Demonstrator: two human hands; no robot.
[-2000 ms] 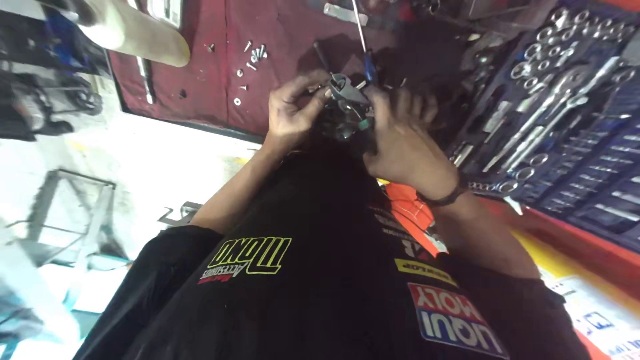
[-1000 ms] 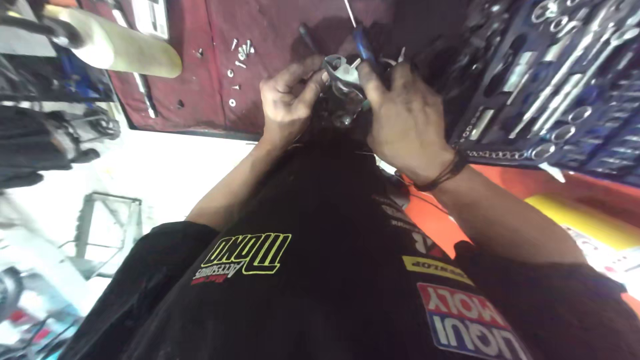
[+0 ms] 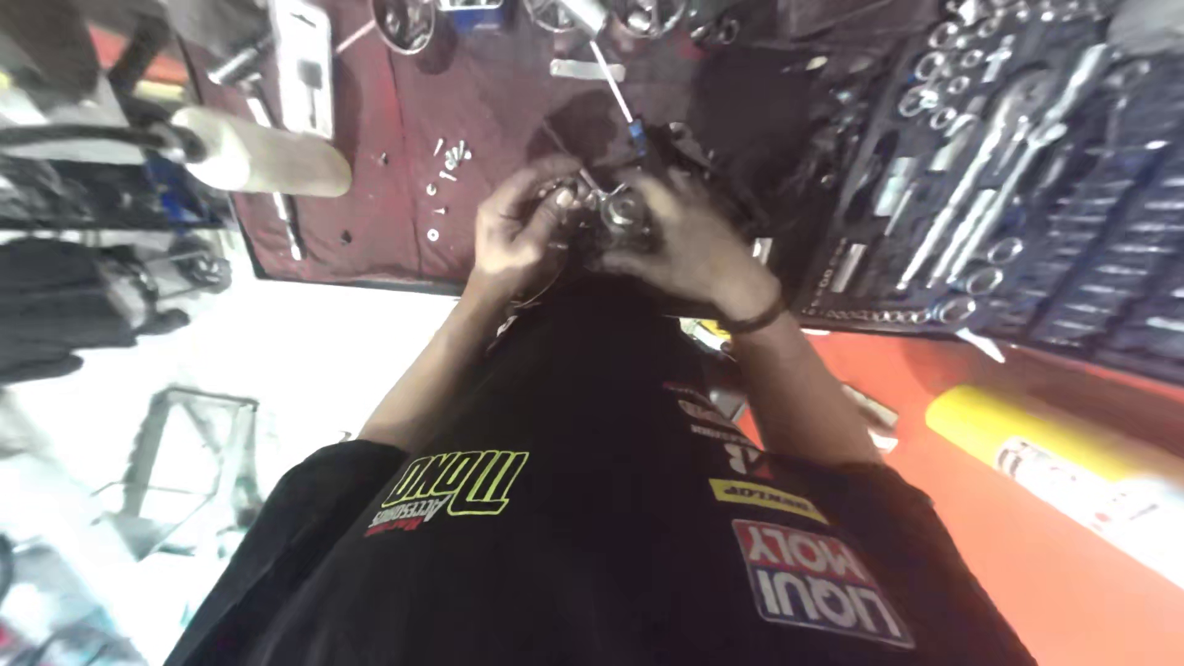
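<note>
Near the bench's edge, my left hand (image 3: 520, 222) pinches one side of a small metal mechanical part (image 3: 622, 211), its fingertips at a thin piece there. The fingers of my right hand (image 3: 698, 231) are curled around the other side of that part. Its exact kind cannot be told. A screwdriver (image 3: 636, 134) with a blue handle end and a long bright shaft lies just beyond my right fingers. Small screws and washers (image 3: 453, 155) are scattered on the red mat (image 3: 416, 102), to the left of my hands.
A tray of sockets and wrenches (image 3: 980, 185) takes up the right side. At the left are a pale bottle (image 3: 268, 153) and a long metal tool (image 3: 287, 217). Round metal containers (image 3: 405, 20) stand at the far edge. A yellow cylinder (image 3: 990, 425) lies at lower right.
My right hand has come away from the blue screwdriver handle and lowered around the metal part. The part has turned between my hands. The view has shifted.
</note>
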